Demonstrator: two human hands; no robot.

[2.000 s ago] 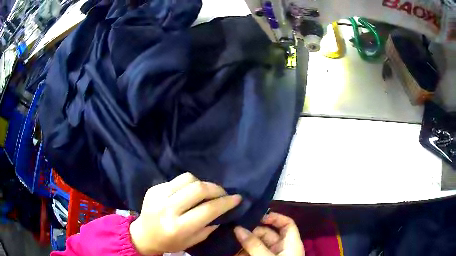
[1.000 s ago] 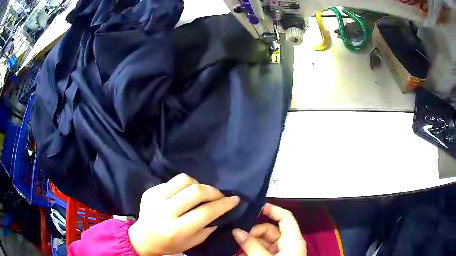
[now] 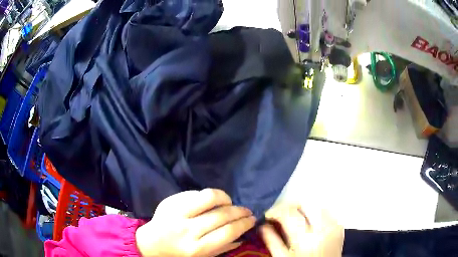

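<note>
The navy garment (image 3: 165, 105) lies heaped on the white table left of the needle, with a duller black part near the machine. Its right edge runs from the presser foot (image 3: 308, 79) down to my hands. My left hand (image 3: 198, 223) pinches the garment at the table's front edge. My right hand (image 3: 301, 231), slightly blurred, is beside it with fingertips at the garment's edge. The exact grip of the right fingertips is partly hidden.
The white machine head (image 3: 402, 30) with red lettering is at upper right. A green ring (image 3: 382, 73), a yellow item (image 3: 354, 72), a dark-topped box (image 3: 424, 100) and a black pouch (image 3: 442, 170) lie to the right. A red basket (image 3: 75, 208) and blue crate (image 3: 25, 135) are at left.
My right hand has moved up and inward, closer to my left hand, at the cloth's edge. The view has shifted, so the machine and table appear lower and further right. The garment stays under the foot.
</note>
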